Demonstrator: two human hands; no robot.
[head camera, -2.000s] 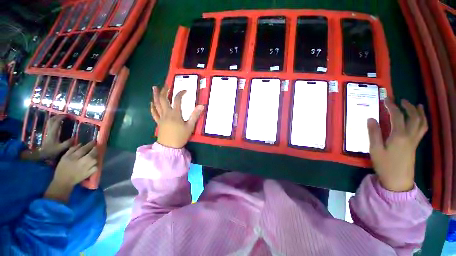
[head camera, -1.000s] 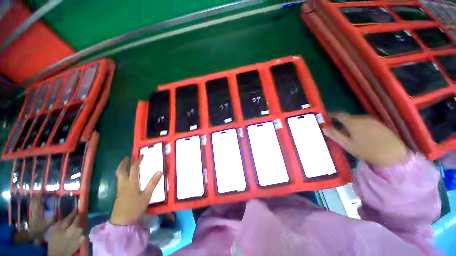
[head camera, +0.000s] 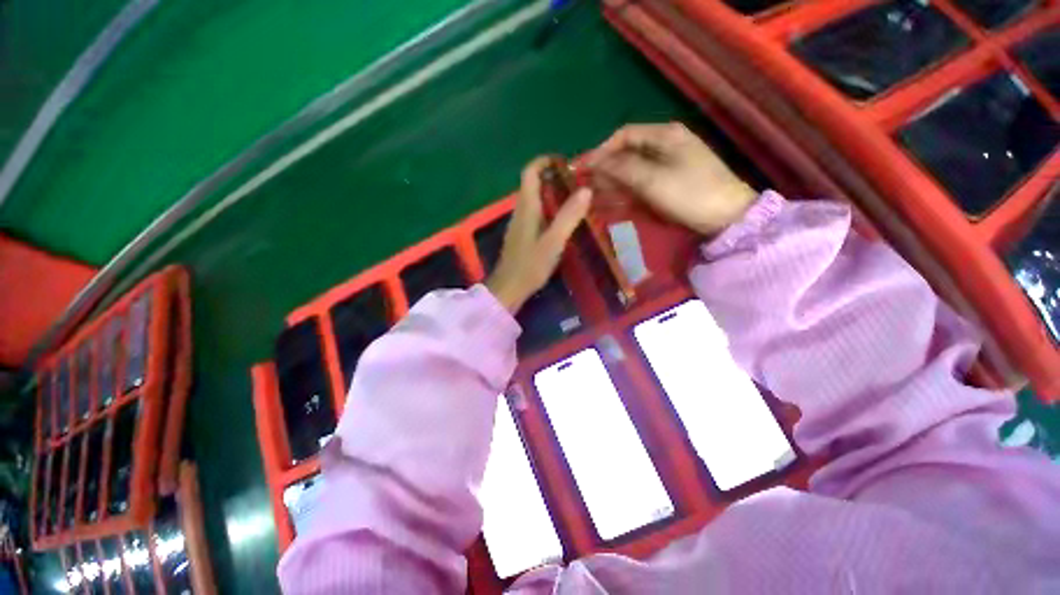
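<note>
A dark smartphone (head camera: 607, 258) is tilted nearly edge-on over the upper right pocket of the red-orange foam tray (head camera: 484, 214). My left hand (head camera: 542, 238) grips its upper end between thumb and fingers. My right hand (head camera: 668, 174) has its fingertips pinched at the same end; the exact contact is blurred. A white label (head camera: 628, 250) lies in the pocket beside the phone. In the near row, phones with glowing white screens (head camera: 602, 451) lie in their pockets. Dark phones (head camera: 305, 389) lie in the far row. My left sleeve hides part of both rows.
Stacked red-orange trays with dark phones stand close at the right (head camera: 860, 116). More trays with phones lie at the left (head camera: 87, 407). A metal rail (head camera: 337, 122) runs along the far side of the dark green bench (head camera: 465, 151).
Both hands have moved to the tray's upper right pocket, my left from the near left phone. The phone there has been lifted and tilted. The view has turned and shifted right.
</note>
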